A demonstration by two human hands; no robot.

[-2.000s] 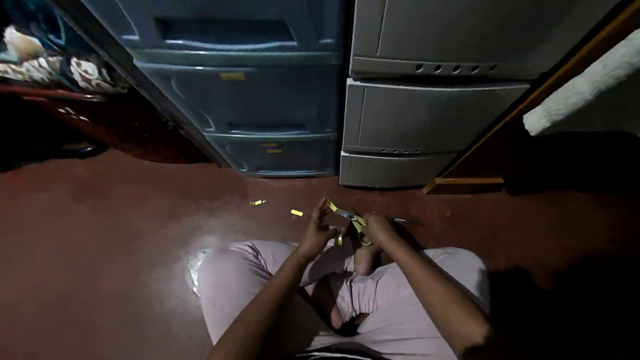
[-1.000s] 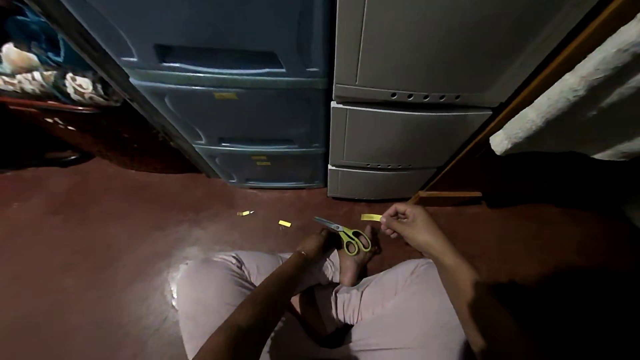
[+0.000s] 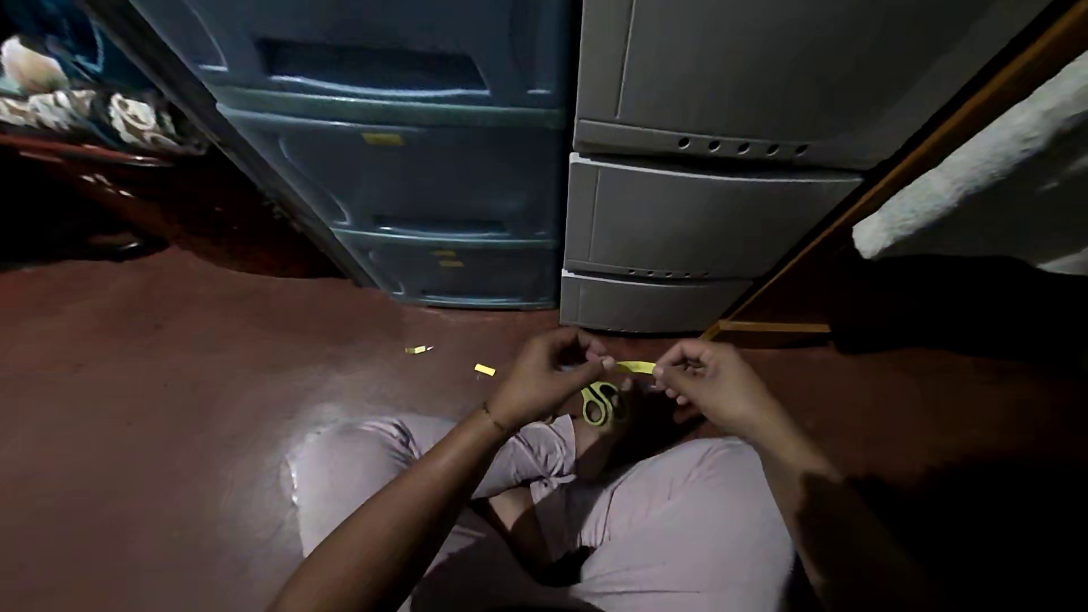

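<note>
A short yellow strip (image 3: 636,367) is stretched between my two hands. My left hand (image 3: 557,370) pinches its left end between thumb and fingertip. The right end sits between the thumb and finger of my right hand (image 3: 710,381). Just below my left fingertips lie scissors with yellow-green and black handles (image 3: 600,404), against my foot; their blades are mostly hidden by my left hand. On the floor left of my hands is a small yellow piece (image 3: 484,370), and farther left another yellow piece (image 3: 417,349).
Ahead stand a blue-grey plastic drawer unit (image 3: 425,183) with small yellow pieces on its fronts and a grey plastic drawer unit (image 3: 663,221). A wooden frame (image 3: 773,327) and a hanging white cloth (image 3: 977,161) are at the right. My crossed legs (image 3: 680,527) fill the near side.
My left hand has let go of the scissors and come up to the left end of the yellow strip. One second ago only my right hand held the strip.
</note>
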